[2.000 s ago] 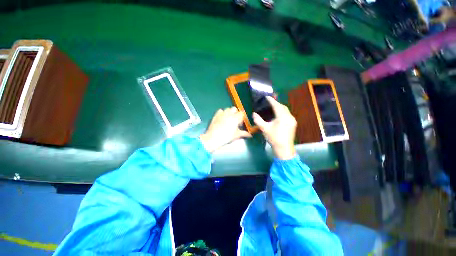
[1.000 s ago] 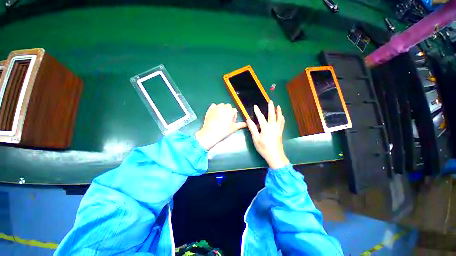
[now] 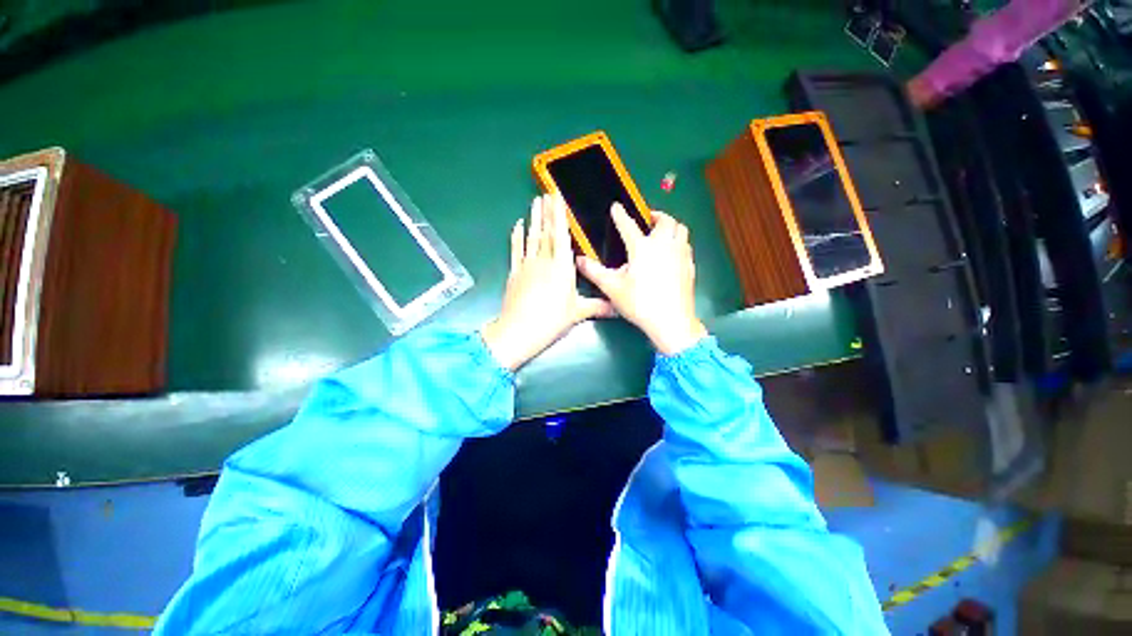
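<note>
An orange frame fixture (image 3: 624, 173) lies on the green bench in front of me, with a dark glossy panel (image 3: 588, 186) filling its window. My left hand (image 3: 540, 286) lies along the frame's lower left side, fingers extended and close together. My right hand (image 3: 652, 273) is at the lower right, its fingers on the panel and the frame's edge. The two thumbs are close together at the frame's near end, which the hands partly hide. Neither hand is seen gripping the frame.
A clear plate with white border (image 3: 385, 242) lies left of the frame. A brown stack of empty frames (image 3: 106, 280) stands far left. A stack of loaded frames (image 3: 757, 218) stands right, beside a black compartment tray (image 3: 912, 273). A small red-pink piece (image 3: 668, 181) lies near the frame.
The panel, earlier held in my right hand over the frame, now fills its window. My left fingers have straightened along the frame's side. The view has shifted slightly.
</note>
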